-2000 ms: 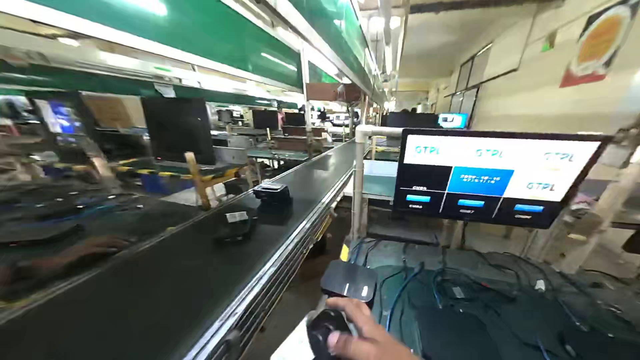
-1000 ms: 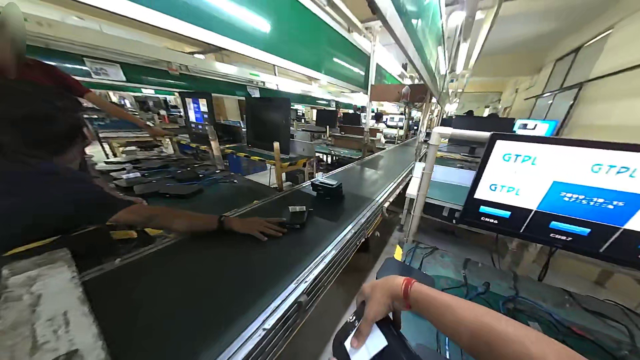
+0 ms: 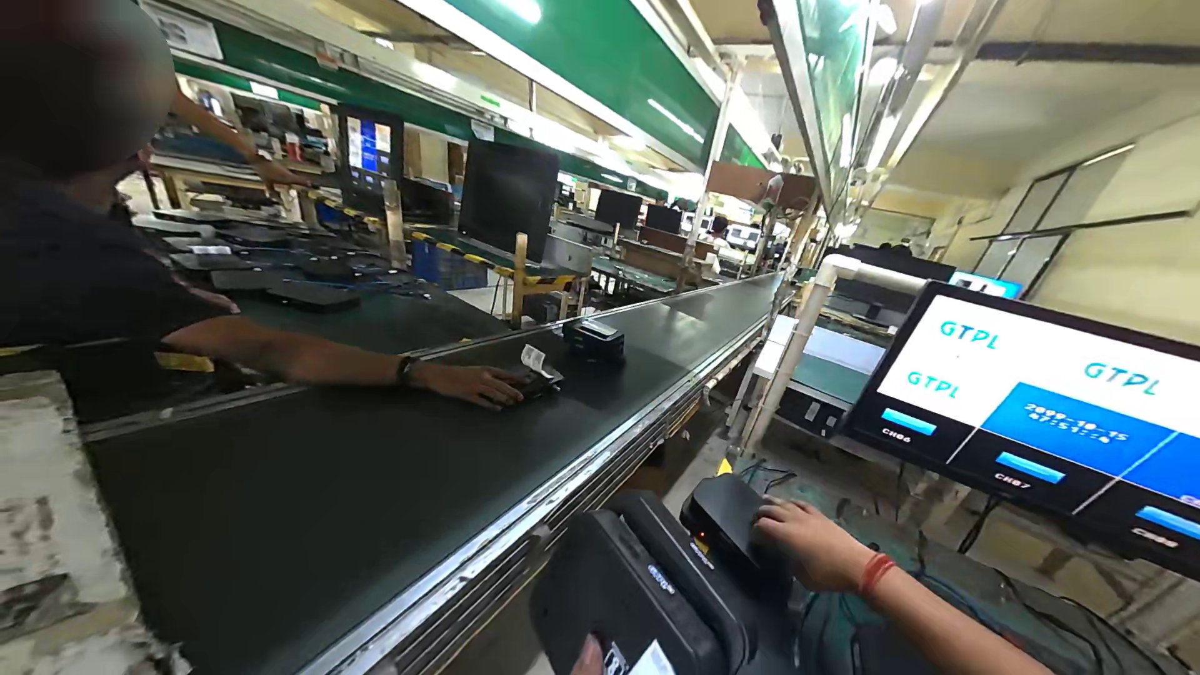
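My left hand [image 3: 589, 656] shows only as a fingertip at the bottom edge, against a black plastic box [image 3: 609, 591] that bears a white label. A second black box [image 3: 689, 572] lies flat against the first, so the two form a stack held tilted. My right hand [image 3: 816, 544], with a red thread at the wrist, touches the side of another black box [image 3: 727, 516] on the green-topped bench. A small orange light shows on that box. The right fingers are partly bent, and some of them are hidden behind it.
A co-worker's hand [image 3: 473, 382] rests at a black device [image 3: 539, 380] on the conveyor belt [image 3: 394, 478]. Black boxes [image 3: 595, 339] stand farther along. A monitor [image 3: 1041, 412] stands right, above bench cables [image 3: 1022, 581]. A pale, worn block [image 3: 56, 525] is at the left edge.
My right hand has moved off the labelled item it was at and is now at a box on the bench. Two stacked boxes now show at my left hand. The view has swung left.
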